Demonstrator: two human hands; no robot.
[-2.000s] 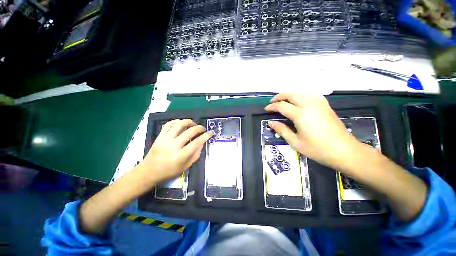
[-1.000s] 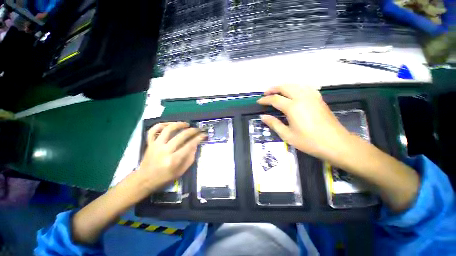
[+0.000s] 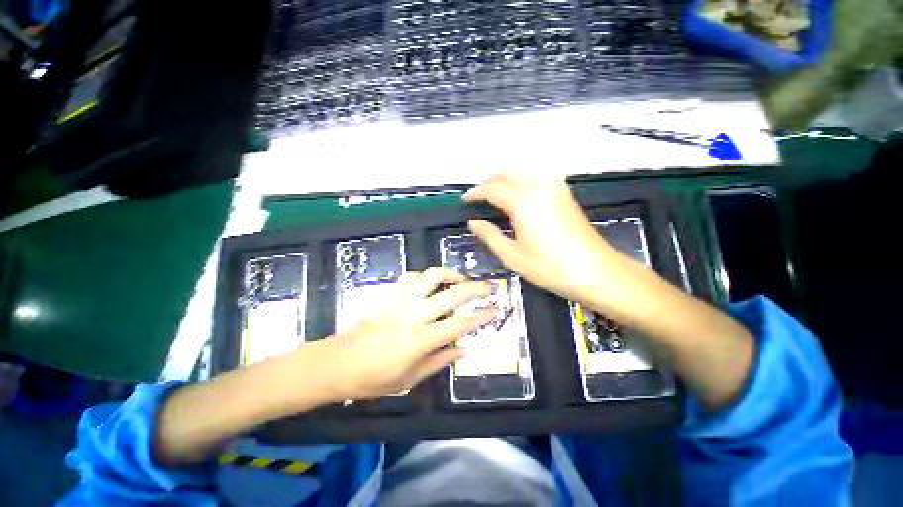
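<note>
A black foam phone tray holds several open phones in a row. My left hand reaches over the second phone, its fingertips at the small black camera bracket on the white middle of the third phone. Whether the fingers grip the bracket cannot be told. My right hand is over the top end of the third phone, thumb and fingers apart, with nothing visible in it. The leftmost phone shows ringed parts at its top. The rightmost phone has a black piece on its middle, partly behind my right forearm.
Blister trays lie behind a white board bearing tweezers and a blue pick. A blue parts bin is at back right. A dark phone lies right of the tray, dark stacked trays at left.
My left hand has moved right, from beside the second phone's top to the bracket on the third phone, uncovering the leftmost phone. The view has shifted, so the scene sits further left.
</note>
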